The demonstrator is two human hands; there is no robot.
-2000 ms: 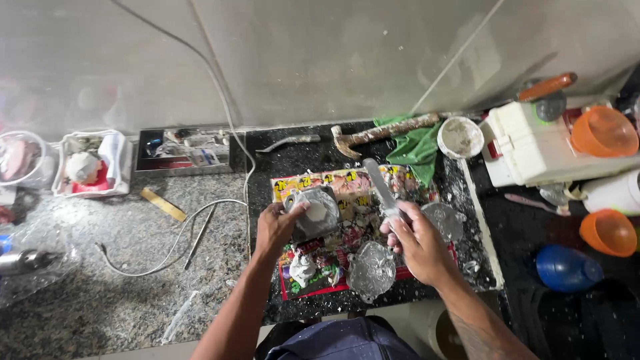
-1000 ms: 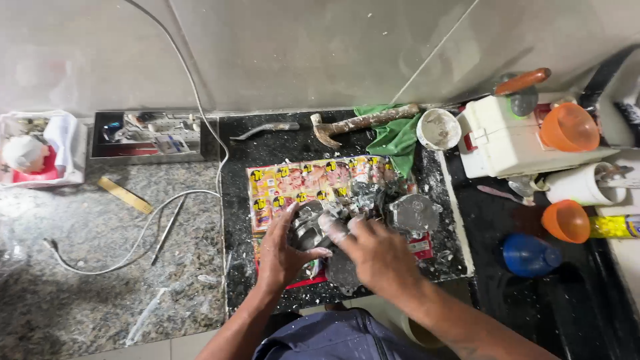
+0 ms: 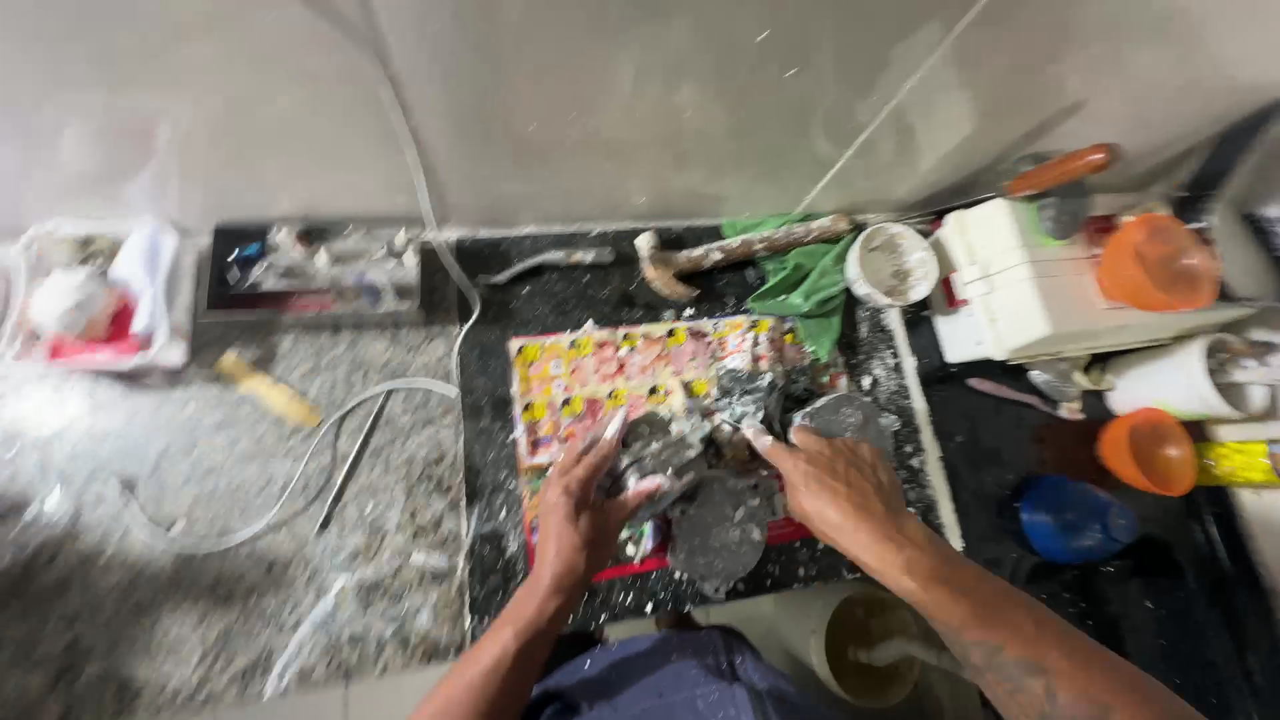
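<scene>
My left hand (image 3: 585,500) grips the left side of a grey, plaster-smeared piece (image 3: 660,455) over a colourful printed sheet (image 3: 560,385). My right hand (image 3: 840,490) reaches in from the right, its extended index finger at dark and whitish crumbs (image 3: 745,395) beside that piece; blur hides whether anything is in its fingers. One grey round piece (image 3: 718,535) lies just below, between the hands, and another (image 3: 845,420) lies beyond my right hand. White bits are scattered over the sheet and the black counter around it.
A hammer (image 3: 740,250) lies partly on a green cloth (image 3: 805,300) near a white tub (image 3: 892,265). Orange bowls (image 3: 1147,452) and a blue bowl (image 3: 1078,520) stand right. A tool tray (image 3: 310,310), white cable (image 3: 400,384) and yellowish strip (image 3: 268,390) are left; a bucket (image 3: 870,650) stands below.
The knife-like blade my right hand held two seconds ago does not show now. My right hand has shifted a little right of the piece since one second ago, its index finger extended.
</scene>
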